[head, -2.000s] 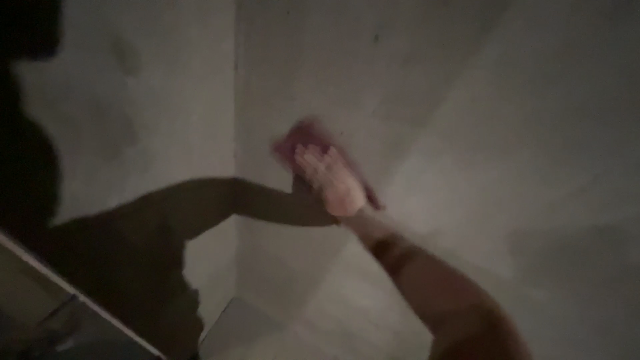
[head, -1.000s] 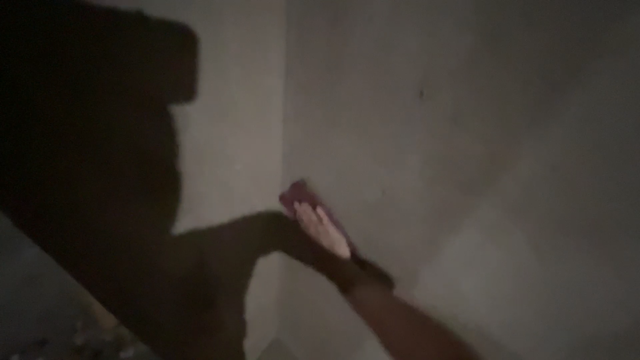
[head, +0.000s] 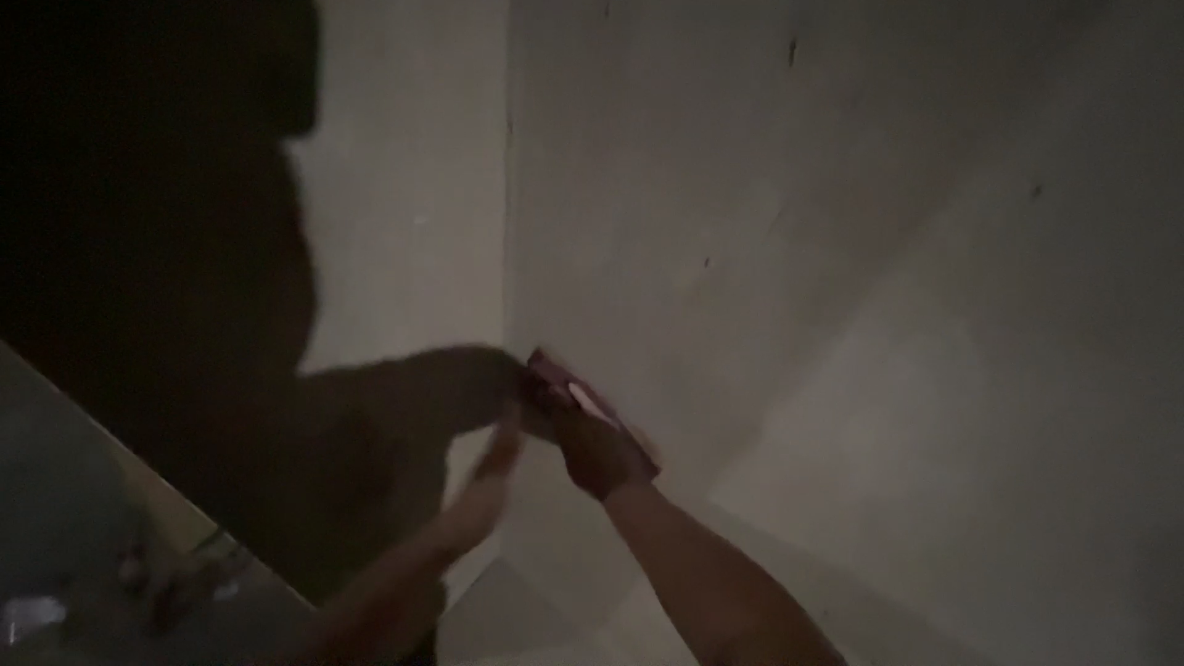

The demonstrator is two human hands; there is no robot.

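My right hand [head: 597, 449] grips a flat reddish block [head: 592, 407], perhaps a sanding block, tilted with its upper end to the left. The block lies against or very close to the grey wall [head: 786, 277], just right of an inner corner. Left of it, my left hand [head: 504, 439] is raised, blurred and dim; I see nothing in it, and its fingertips are near the block's upper left end. Its finger pose is too dark to make out.
A vertical corner line [head: 507, 231] joins two wall faces. My large shadow covers the left wall face [head: 407, 213]. Small dark marks [head: 792, 52] dot the right wall. Beyond a slanting edge [head: 157, 476] at lower left lie indistinct objects [head: 176, 573].
My left hand has come into view from below and is now near the block. My right hand still has the block, and its fingers now wrap around it instead of lying flat over it.
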